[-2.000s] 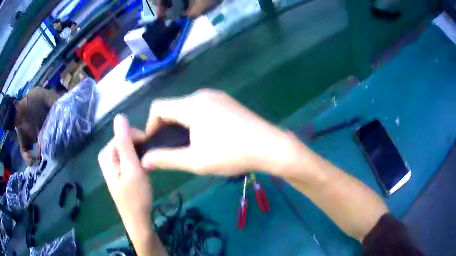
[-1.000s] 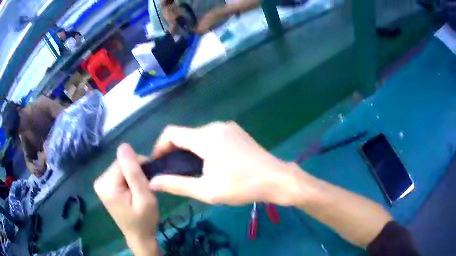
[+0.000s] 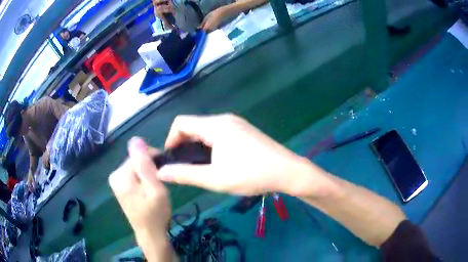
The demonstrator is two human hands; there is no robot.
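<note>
A black headband assembly (image 3: pixel 187 153) is held between both hands above the near edge of the green belt; most of it is hidden by the fingers. My left hand (image 3: pixel 143 189) grips its left end, with the thumb raised. My right hand (image 3: pixel 236 156) is closed around its padded part, thumb below and fingers above. Both hands are slightly blurred, and the exact finger contact on the headband end cannot be told.
Tangled black parts (image 3: pixel 205 238) lie below the hands. Red-handled tools (image 3: pixel 261 221), a thin black stick (image 3: pixel 355 138) and a phone (image 3: pixel 400 165) lie on the mat. Headbands (image 3: pixel 75 215) lie on the belt at left. Beyond are a blue tray (image 3: pixel 169 82), plastic bag (image 3: pixel 79 128) and workers.
Both hands, still holding the black piece, have shifted slightly right and up since a second ago. The person across the line has moved their hands near the tray.
</note>
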